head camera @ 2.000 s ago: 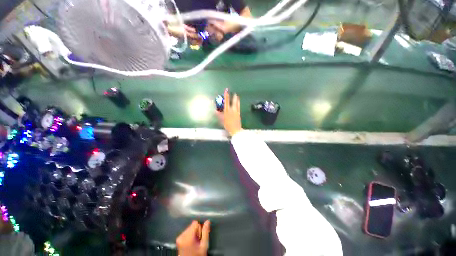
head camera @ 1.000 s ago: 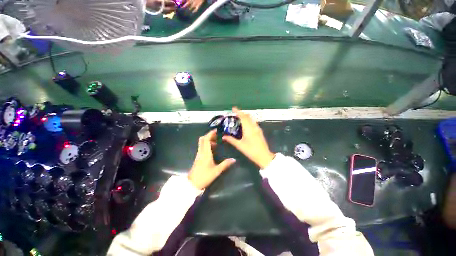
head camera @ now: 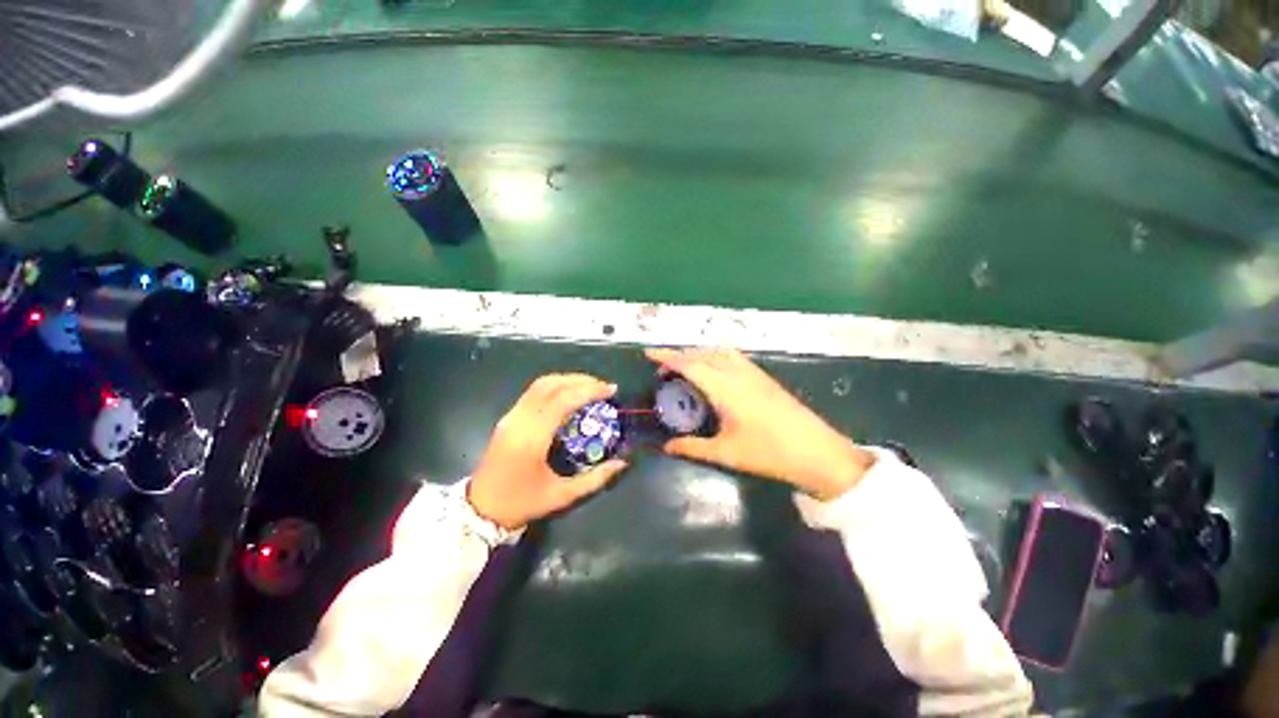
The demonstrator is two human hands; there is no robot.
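Note:
My left hand (head camera: pixel 540 456) is closed around a black cylindrical unit (head camera: pixel 592 432) whose upper end shows a shiny, component-covered board. My right hand (head camera: pixel 743 421) holds a grey-white end cap (head camera: pixel 680 407) with dark holes and a black rim, close to the right of the unit. A thin reddish line, perhaps a lead wire, spans the short gap between them. Both hands are above the dark green bench, just in front of the whitish rail.
Three lit black units, one of them nearest (head camera: pixel 435 197), stand on the green belt (head camera: pixel 729 183). A black blister tray (head camera: pixel 140 547) and discs with red lights lie left. A pink-edged smartphone (head camera: pixel 1055 582) and black rings (head camera: pixel 1157 491) lie right. The whitish rail (head camera: pixel 786 331) crosses beyond my hands.
My right hand went from the belt to the bench, bringing a unit. My hands have since moved apart slightly, with the unit in the left and the end cap in the right. The view has shifted.

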